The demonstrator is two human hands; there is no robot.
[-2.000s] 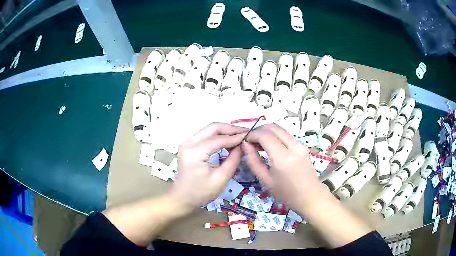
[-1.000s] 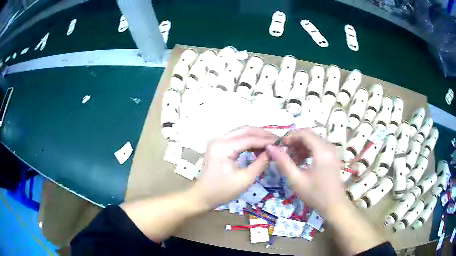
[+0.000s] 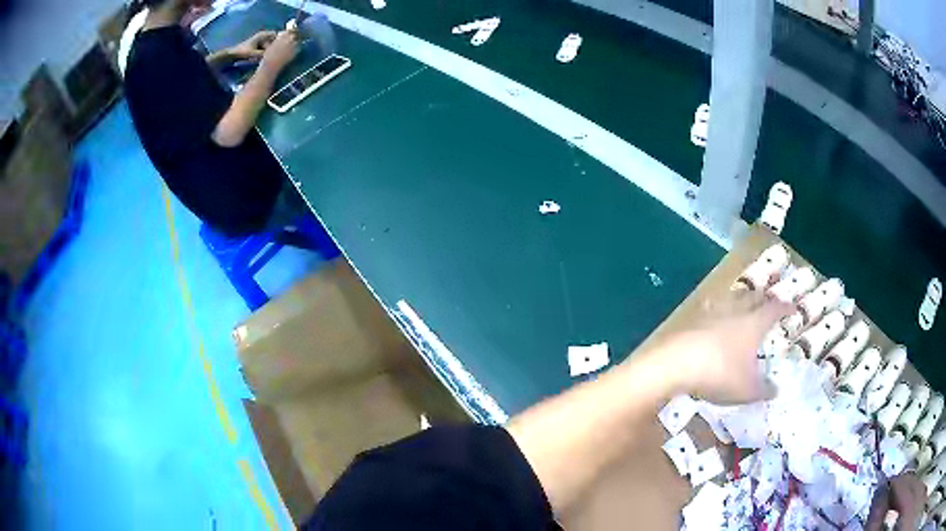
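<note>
Cream plastic housings [image 3: 857, 371] lie in close rows on the brown cardboard sheet [image 3: 602, 493] at the right. A bright heap of white square pieces [image 3: 794, 415] with some red strips lies in front of them. My left hand [image 3: 726, 353] reaches over the cardboard to the near-left end of the rows, its fingers among housings and beside the heap. It is blurred, and whether it grips a housing is unclear. My right hand [image 3: 900, 503] shows only as fingers at the lower right, over the heap's edge. What it holds cannot be made out.
A loose white square [image 3: 588, 359] and a small white piece [image 3: 549, 207] lie on the green bench. A metal post [image 3: 734, 114] stands behind. Flat white plates [image 3: 568, 47] lie on the belt. A person in black [image 3: 197, 124] sits by a smartphone [image 3: 309, 83]. An open carton [image 3: 332, 363] is below.
The view has swung left, bringing in the neighbouring worker and carton. My hands, earlier together over the heap with a thin dark piece, are apart; my left hand has moved to the housings.
</note>
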